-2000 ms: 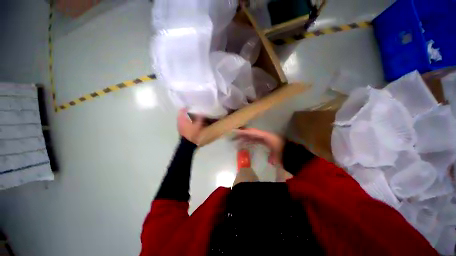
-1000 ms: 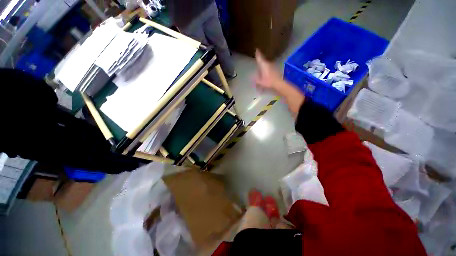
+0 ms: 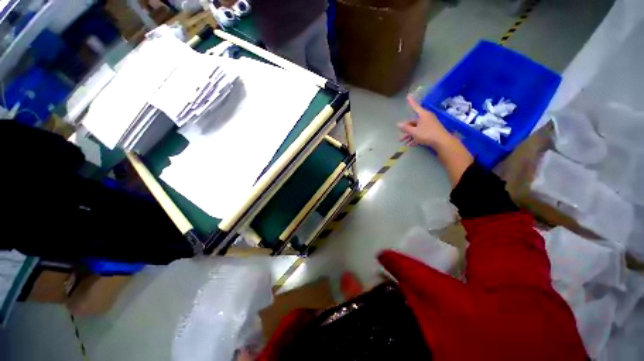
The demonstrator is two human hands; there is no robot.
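My right hand (image 3: 426, 128) reaches forward beside the near left rim of a blue plastic tote (image 3: 484, 144), empty, its index finger stretched out. Small crumpled white pieces (image 3: 494, 121) lie in the tote. My left hand (image 3: 246, 355) shows only as a small blurred patch at the bottom edge, beside air-column bags (image 3: 215, 310); what it holds cannot be seen. A brown carton (image 3: 300, 304) stands next to these bags, partly hidden by my red sleeve.
A cream-tubed trolley (image 3: 282, 173) with green shelves bears white sheets (image 3: 236, 134). A person in dark clothes (image 3: 78, 204) is at the left; another person (image 3: 300, 35) stands behind the trolley. A tall brown carton (image 3: 381, 46) stands beyond. Heaped air-column bags (image 3: 575, 187) lie at the right.
My right hand left the carton flap and now reaches out by the tote. The view has swung to the trolley. My left hand, earlier at the carton, is now mostly cut off.
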